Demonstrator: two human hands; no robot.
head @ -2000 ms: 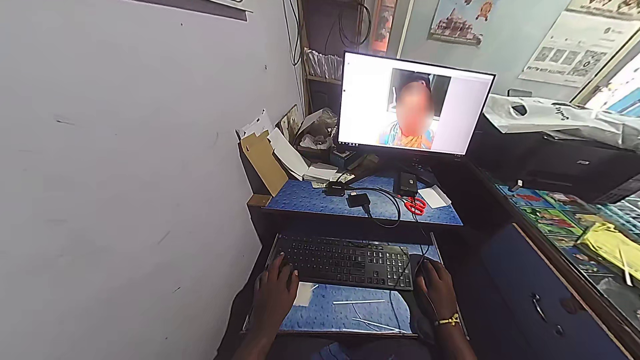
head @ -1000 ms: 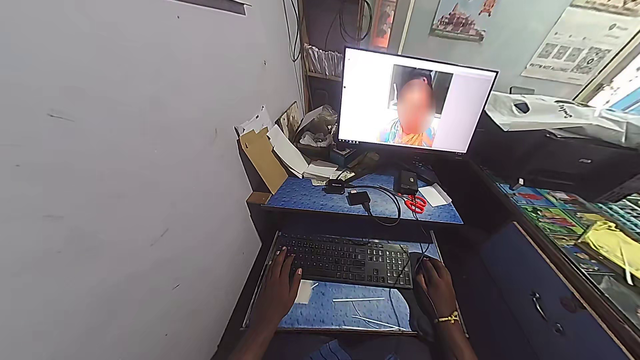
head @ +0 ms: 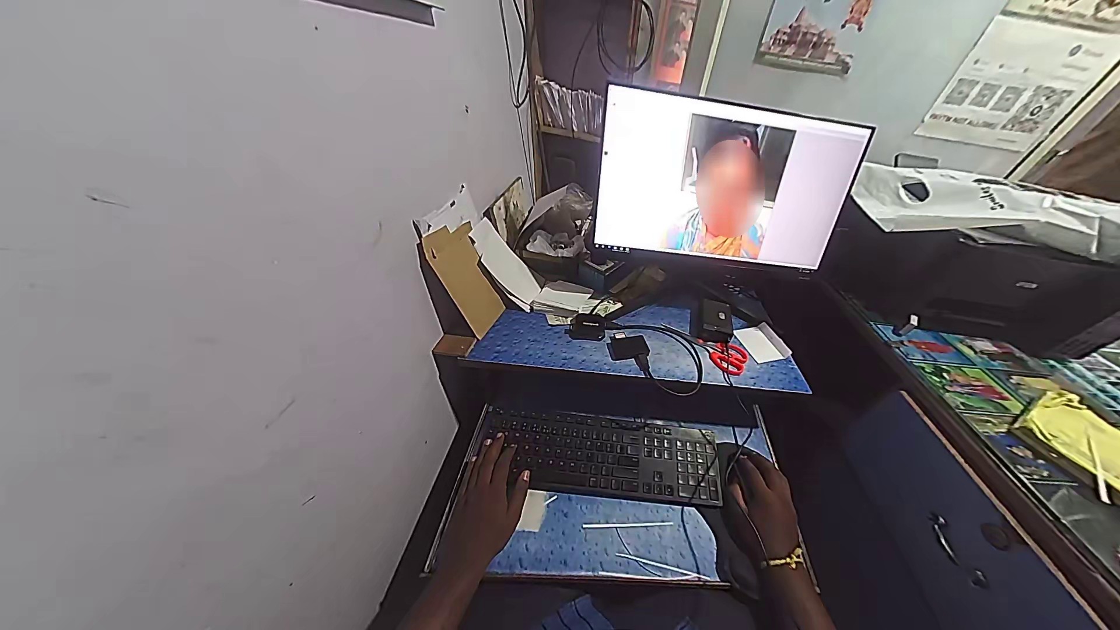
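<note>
My left hand [head: 495, 492] rests with its fingers apart at the left end of a black computer keyboard [head: 604, 457]. My right hand [head: 763, 503], a yellow band at its wrist, lies over a dark computer mouse on a black mouse pad [head: 733, 551]; the hand mostly hides the mouse. Both keyboard and pad are on a blue-patterned pull-out tray [head: 647, 551]. Above them a monitor [head: 731, 179] displays a photo of a person.
The upper desk shelf [head: 525, 350] carries black cables and adapters [head: 628, 347], red-handled scissors [head: 728, 358], papers and a cardboard piece [head: 464, 280]. A wall borders the left. A black printer [head: 989, 289] under a plastic bag [head: 989, 201] stands right, above a drawer unit [head: 919, 490].
</note>
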